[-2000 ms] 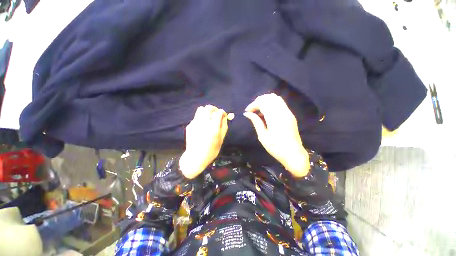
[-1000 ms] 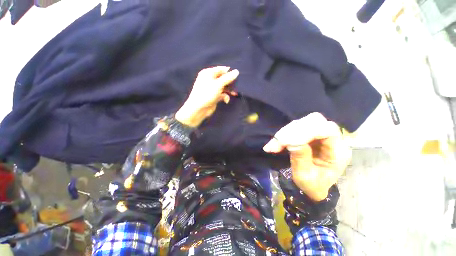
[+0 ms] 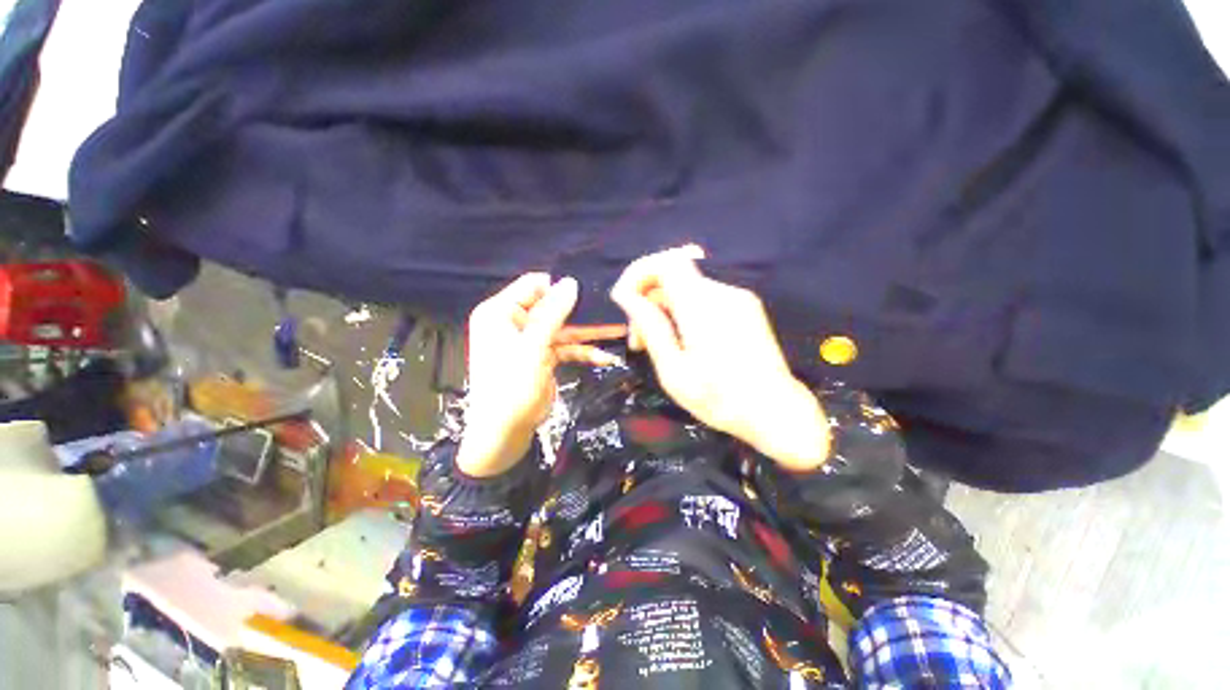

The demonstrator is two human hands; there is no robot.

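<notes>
The dark navy coat [image 3: 809, 148] lies across the table, and its front edge hangs towards me. My left hand [image 3: 517, 353] is at the coat's near edge, thumb and fingertips close together, with other fingers stretched under the edge towards the right hand. My right hand [image 3: 708, 348] is just right of it, with thumb and fingertips pinched at the cloth edge. No needle or thread can be made out between them. A round gold button [image 3: 838, 351] lies on the navy cloth to the right of my right hand.
A red basket [image 3: 61, 303] stands at the left. A pale rounded form [image 3: 41, 506] is at the lower left edge, near a blue item and a dark rod. White thread scraps [image 3: 387, 391] hang below the table edge. Grey wood-look flooring [image 3: 1079, 566] shows at the lower right.
My hands have come from apart to close together at the coat's near edge. The view has shifted, and the coat appears larger. The slim cutter on the right is out of view.
</notes>
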